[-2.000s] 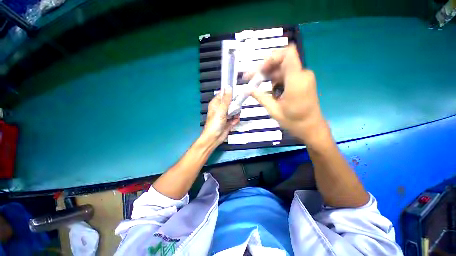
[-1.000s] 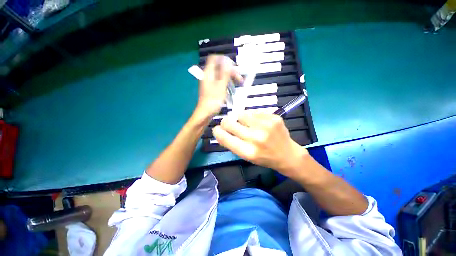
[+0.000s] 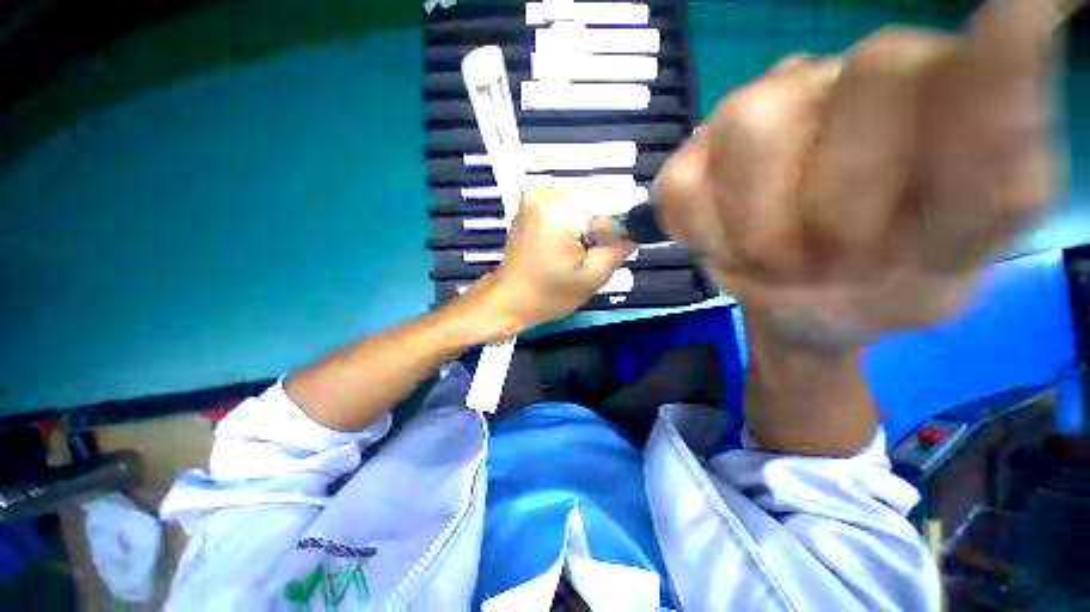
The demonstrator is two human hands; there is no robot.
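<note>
My left hand (image 3: 559, 257) is closed around a white stick unit (image 3: 493, 108). One long white part with a slot points up and away from the hand, and a white end sticks out below the wrist. My right hand (image 3: 861, 179) is large, close to the camera and blurred, curled around a dark tool (image 3: 643, 221). The tool's tip reaches the fingers of my left hand; what it touches is hidden. The ribbed foam tray (image 3: 460, 74) lies under my left hand and holds several white units in its grooves.
The tray lies on a green bench (image 3: 239, 215). A bright blue table (image 3: 956, 347) is at the right, with a dark machine with a red button (image 3: 931, 436) at the lower right. A dark cylindrical object (image 3: 72, 481) and a white item (image 3: 122, 544) are at the lower left.
The view has shifted closer to the tray. My right hand has risen towards the camera with the dark tool. The white unit in my left hand now stands nearly upright in view.
</note>
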